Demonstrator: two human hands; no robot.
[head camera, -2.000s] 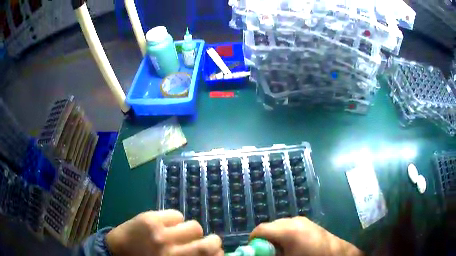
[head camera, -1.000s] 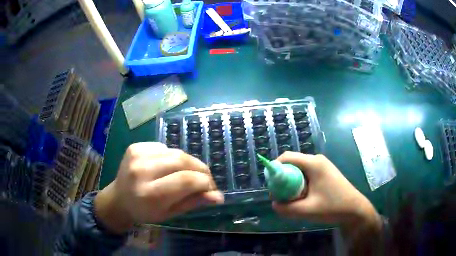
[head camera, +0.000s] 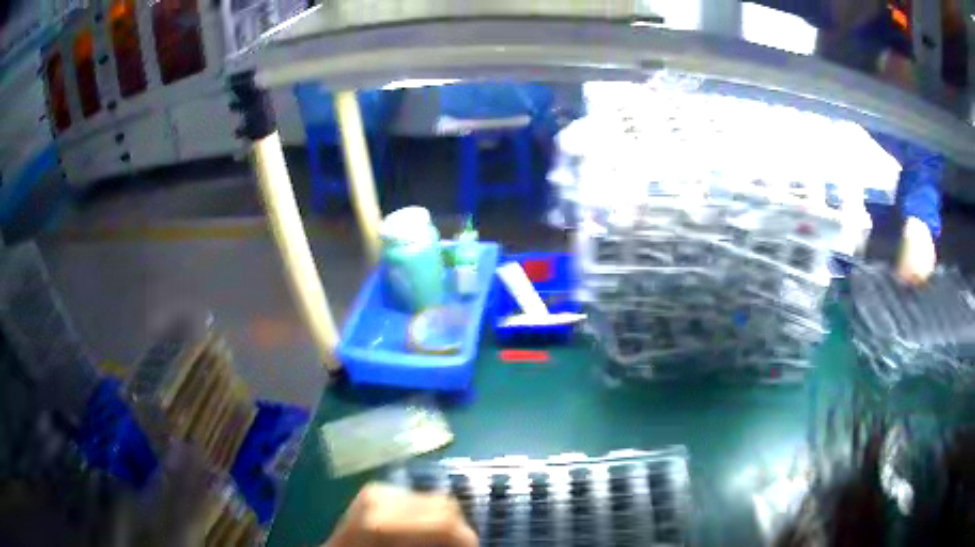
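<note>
The clear blister tray (head camera: 577, 467) with rows of dark parts lies on the green bench at the bottom of the view. Its lower part is cut off by the frame edge, and the picture is blurred. My left hand (head camera: 404, 517) is at the tray's left corner, partly cut off by the bottom edge and covering some of the tray. Its fingertips are hidden, so I cannot tell whether it holds anything. My right hand is out of view, and so is the green bottle.
A blue bin (head camera: 412, 371) holds bottles and a tape roll; a small blue box (head camera: 543, 267) is beside it. A tall clear tray stack (head camera: 706, 278) stands behind. A flat translucent card (head camera: 387, 437) lies left. Another person's hand (head camera: 917, 251) touches trays at right. A shelf crosses above.
The view has tilted up, so the bench things sit lower in the picture. My right hand and the green bottle have left the view. Another person's hand has appeared at the right-hand trays.
</note>
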